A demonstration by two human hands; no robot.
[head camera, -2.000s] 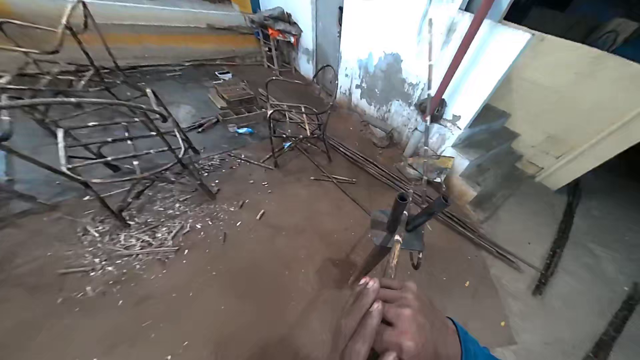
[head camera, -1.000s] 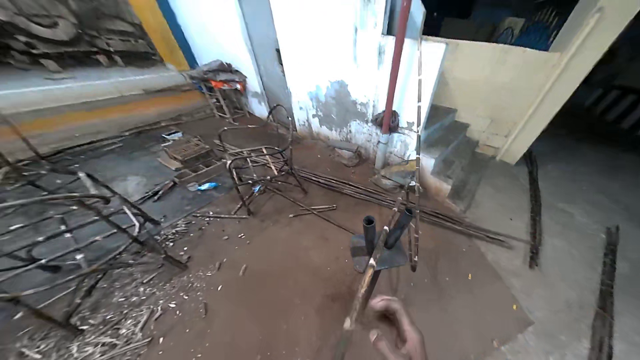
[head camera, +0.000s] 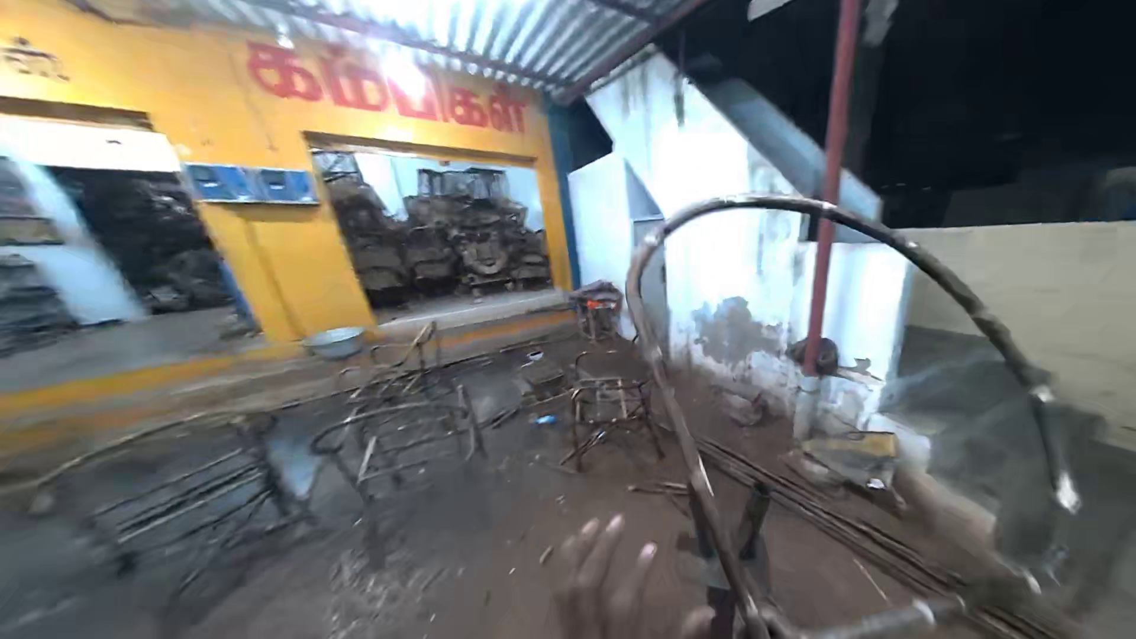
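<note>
A long bent wooden stick or cane (head camera: pixel 661 355) arches across the right half of the view, its pale cut end hanging at the right. Its lower part passes beside a bending fixture with short dark metal tubes (head camera: pixel 754 519), low in the frame. Just left of that fixture is my left hand (head camera: pixel 603 581), blurred, with fingers raised and apart and nothing seen in them. My right hand is out of sight. Another length of stick (head camera: pixel 887 619) runs along the bottom right edge; whether it joins the arch is hard to tell.
Stick chair frames (head camera: pixel 413 435) stand at left, and a smaller one (head camera: pixel 612 399) stands mid-floor. Long sticks (head camera: pixel 825 524) lie behind the fixture. A red post (head camera: pixel 834 177) rises at right near a stone block (head camera: pixel 852 453). A metal basin (head camera: pixel 335 342) sits on the ledge.
Two seconds ago both hands were together at the stick by the fixture; now one raised hand shows left of it. A curved stick now arches through view. The view has tilted up strongly.
</note>
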